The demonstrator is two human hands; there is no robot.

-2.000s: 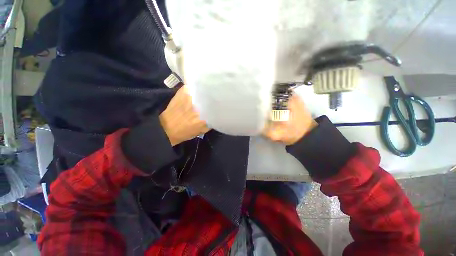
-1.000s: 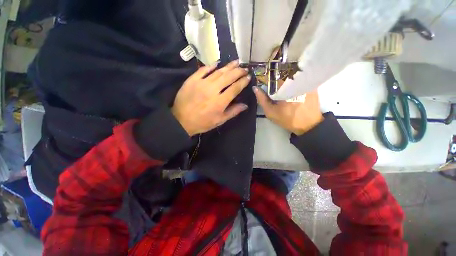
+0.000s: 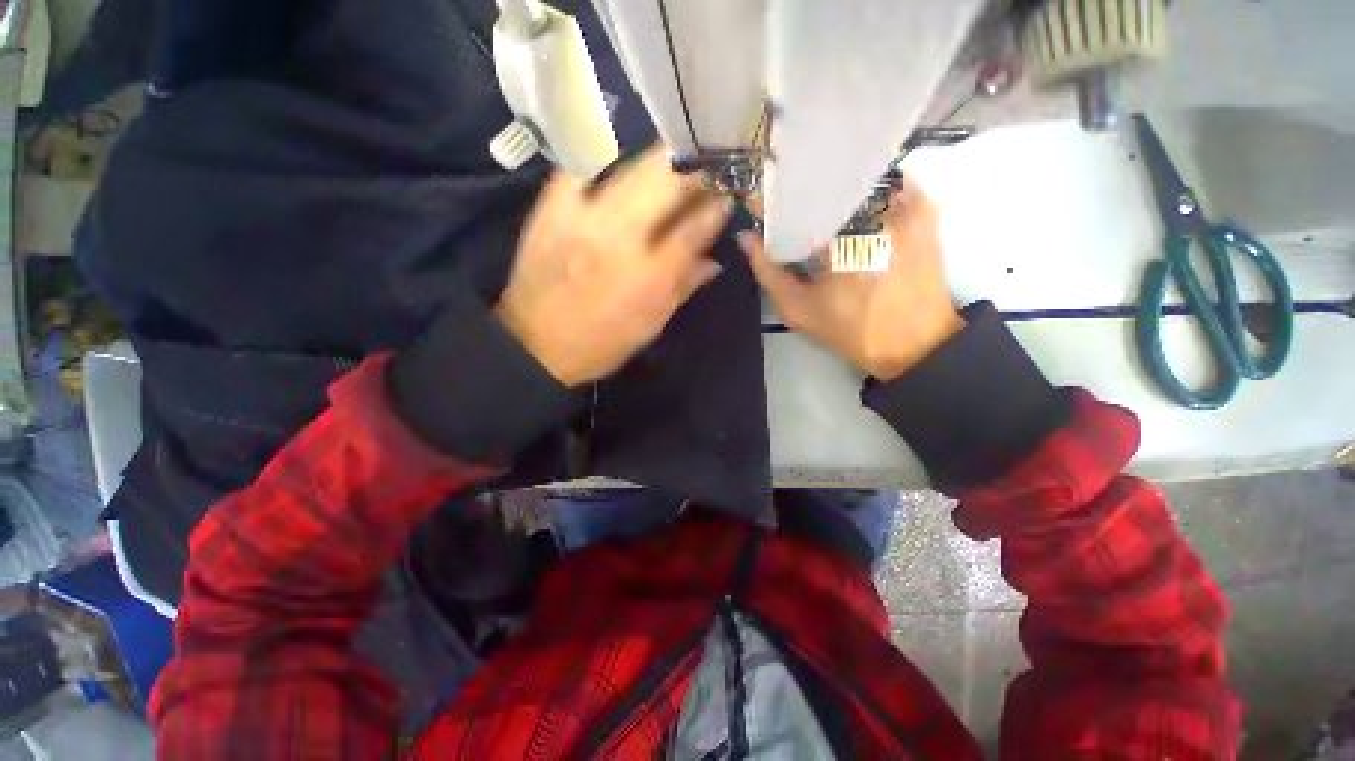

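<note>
A large dark navy garment (image 3: pixel 676 402) lies over the left of the table and hangs over its front edge. The white sewing machine head (image 3: pixel 847 104) stands above the cloth. My left hand (image 3: pixel 609 268) is slightly blurred and lies on the cloth, left of the presser foot area (image 3: pixel 731 176), with fingers bent. My right hand (image 3: pixel 869 290) is at the cloth's right edge, thumb near the needle area, its fingers partly hidden behind the machine head. Whether either hand pinches the cloth cannot be made out.
Green-handled shears (image 3: pixel 1211 305) lie on the white table (image 3: pixel 1040 409) at the right. A cream ribbed knob (image 3: pixel 1100 42) sits above. A white lamp-like fitting (image 3: pixel 553 89) is left of the needle. Blue and grey items are at the lower left, with grey floor at the lower right.
Since the earliest frame, the view has shifted and the needle area has come into sight beside the head. Since one second ago, my left hand has moved slightly left and its fingers are more bent.
</note>
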